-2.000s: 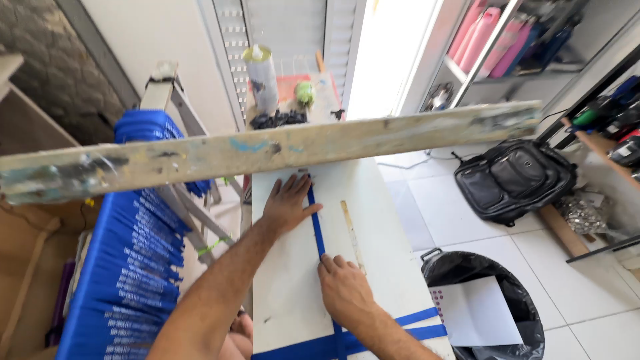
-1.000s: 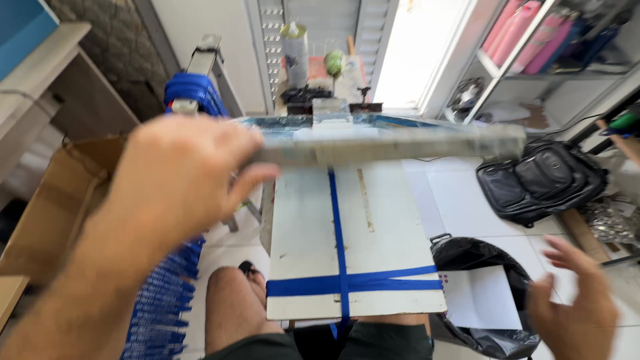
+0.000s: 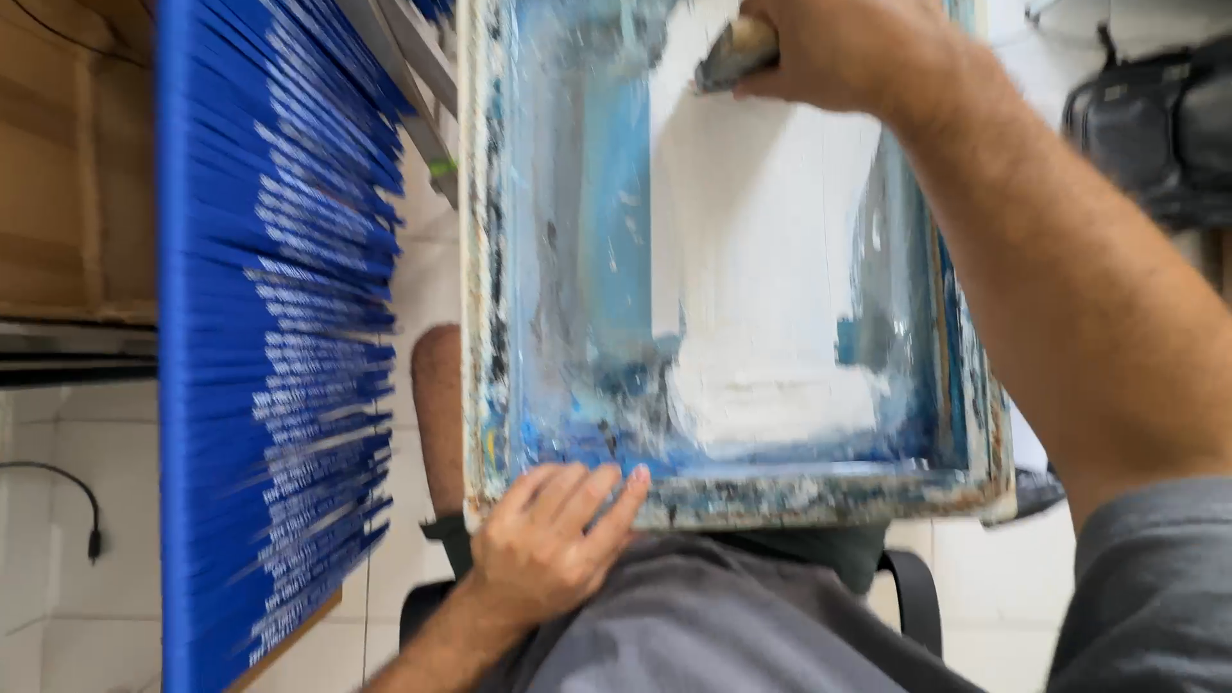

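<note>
A paint-stained screen printing frame (image 3: 770, 500) lies flat in front of me, over my lap. White ink (image 3: 770, 414) covers much of its mesh, with blue and grey stains around it. My right hand (image 3: 847, 48) grips the handle of a squeegee (image 3: 739, 56) near the far part of the mesh, on the white ink. My left hand (image 3: 558, 539) rests on the frame's near edge, left of centre, its fingers over the rim and holding nothing.
On the left hang many blue printed straps (image 3: 289, 337) in a dense row. Beyond them is a cardboard box (image 3: 77, 192). A metal ladder leg (image 3: 423, 106) stands between straps and frame. A black backpack (image 3: 1155, 135) lies at the far right. A cable (image 3: 87, 510) is at left.
The frame, raised before, now lies flat over the board with blue straps. My right hand, empty a second ago, now holds the squeegee. My left hand has come down to the near edge.
</note>
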